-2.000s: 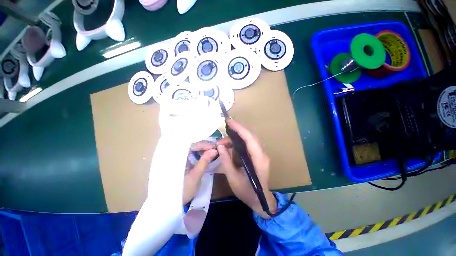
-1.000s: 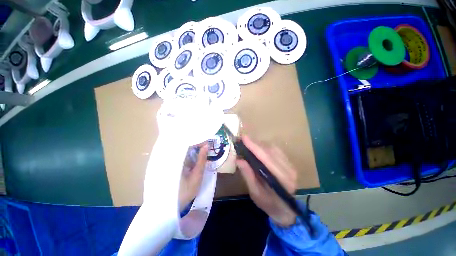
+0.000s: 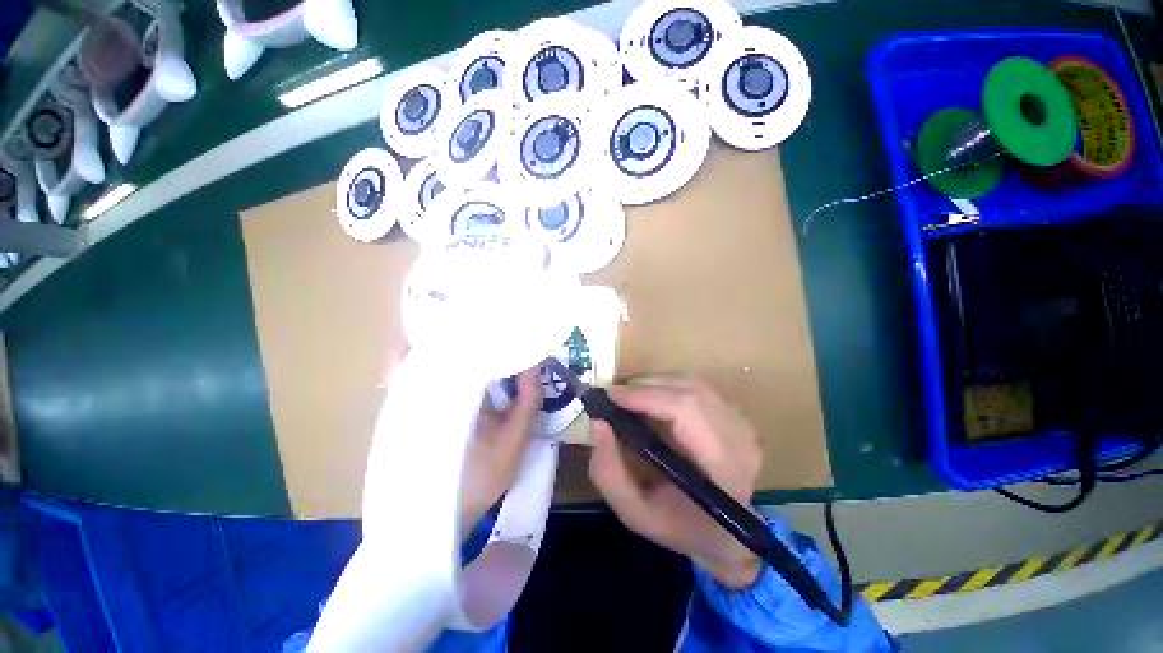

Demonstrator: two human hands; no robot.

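Note:
The white plastic housing (image 3: 415, 447) is large, curved and overexposed, and stands over the cardboard's lower middle. My left hand (image 3: 500, 447) holds it, partly hidden behind its band. My right hand (image 3: 682, 466) grips a black soldering iron (image 3: 702, 491) like a pen. The iron's tip is at the round disc part (image 3: 557, 398) in the housing's opening; I cannot tell whether it touches. A small green circuit board (image 3: 578, 348) shows just above the tip. The pale support block (image 3: 602, 364) shows partly under the work.
White round discs (image 3: 644, 140) lie piled on the cardboard sheet (image 3: 714, 293). A blue tray (image 3: 937, 396) at right holds a green solder spool (image 3: 1029, 111), a red-yellow tape roll (image 3: 1103, 121), a black box (image 3: 1033, 293) and a tan sponge (image 3: 999, 412). Similar housings (image 3: 287, 32) stand at upper left.
My right fingers have left the disc area beside my left hand and moved right, now around the iron. The iron's tip has come down from the board to the disc. The view has shifted slightly.

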